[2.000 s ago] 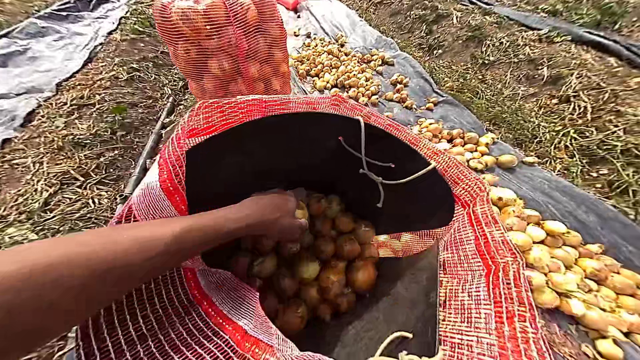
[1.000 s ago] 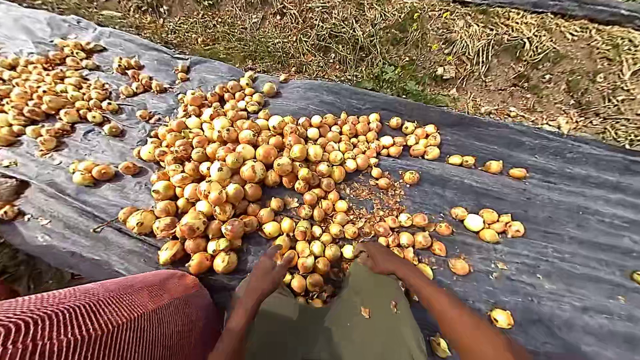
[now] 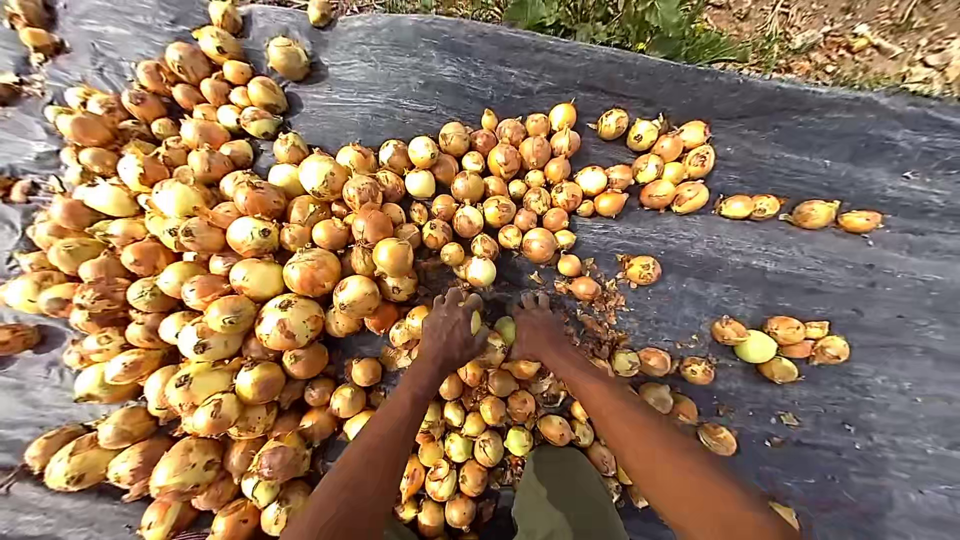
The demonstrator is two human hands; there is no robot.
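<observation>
Many yellow-brown onions (image 3: pixel 289 322) lie heaped on a dark plastic sheet (image 3: pixel 750 285), the biggest pile at the left. My left hand (image 3: pixel 452 330) reaches down among the onions near the middle, palm down, its fingers bent over some of them. Close to its right, my right hand (image 3: pixel 538 326) is also palm down, touching onions at the edge of a patch of loose skins (image 3: pixel 604 304). A few onions show between the two hands. The undersides of both hands are hidden, so a firm hold cannot be made out. Smaller onions (image 3: pixel 487 448) lie between my forearms.
Part of a leg in green cloth (image 3: pixel 562 495) shows at the bottom edge. Small groups of onions (image 3: pixel 784 341) lie at the right on the sheet. Green weeds (image 3: pixel 637 22) and dry soil (image 3: pixel 862 37) border the sheet's far edge.
Two seconds ago a hand was inside a red mesh sack among onions; the sack is now out of view. Since one second ago both hands have moved farther forward into the onions. The view has shifted greatly.
</observation>
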